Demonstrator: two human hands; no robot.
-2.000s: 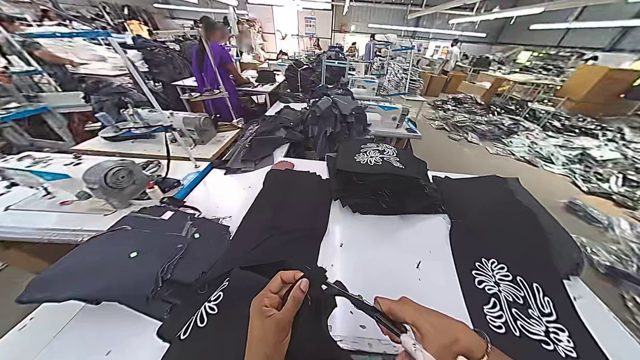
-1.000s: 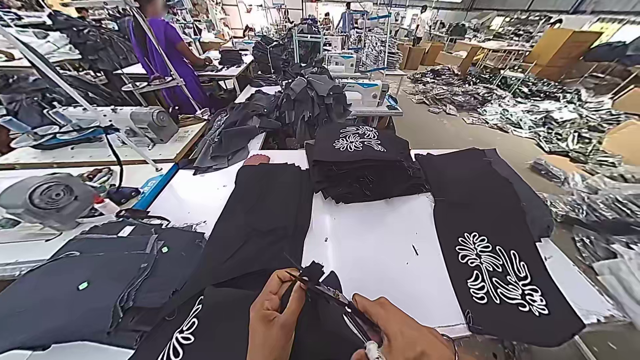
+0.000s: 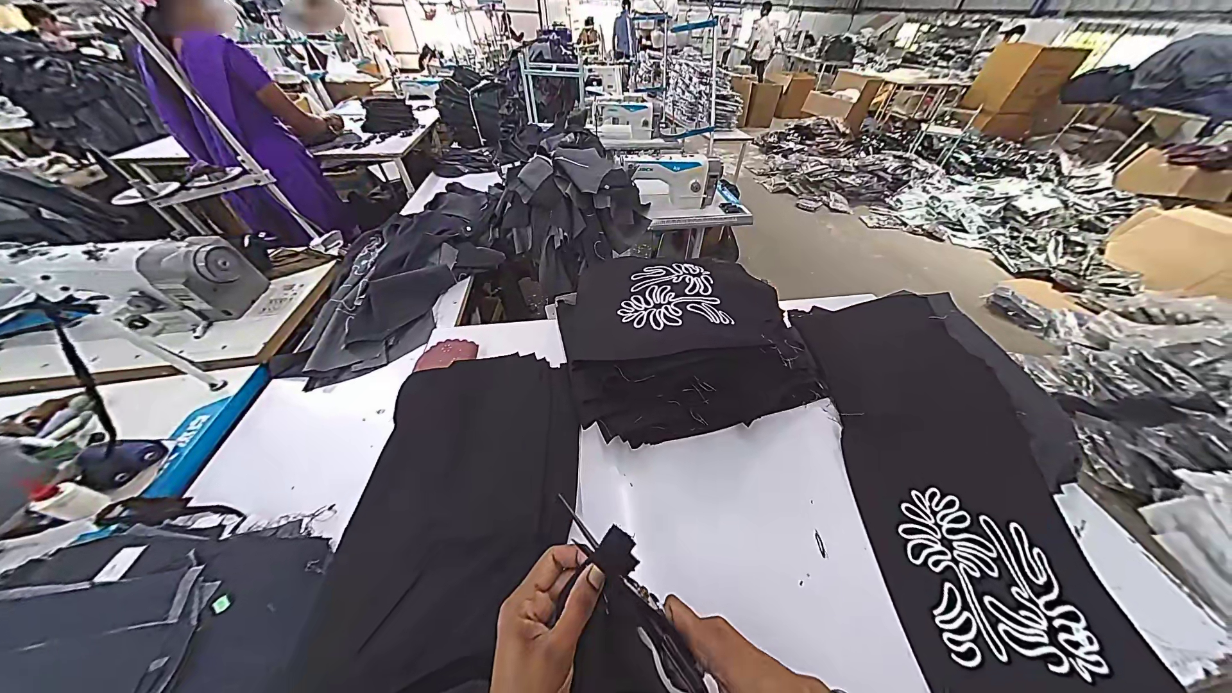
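My left hand [image 3: 544,616] pinches the edge of a piece of black fabric [image 3: 616,635] between thumb and fingers, low in the middle of the head view. Close on its right, my right hand [image 3: 736,650] grips a pair of scissors [image 3: 659,621], whose blades point up and left at the pinched edge. A small dark flap of cloth stands up between the hands. To the left lies a long black fabric panel [image 3: 462,462]. On the right is a black panel with white looped embroidery [image 3: 962,462]. Behind the hands sits a folded stack of black panels [image 3: 693,385], its top one embroidered.
Dark garment pieces [image 3: 106,616] lie at the lower left, near a sewing machine [image 3: 183,279]. Grey cloth scraps [image 3: 568,202] heap beyond the white table [image 3: 712,510]. A person in purple [image 3: 231,115] stands at another table. Bundled pieces [image 3: 1011,212] cover the floor at right.
The view has shifted, so the tables sit differently in the frame. Both hands stay close together at the fabric edge, with the scissors still in my right hand.
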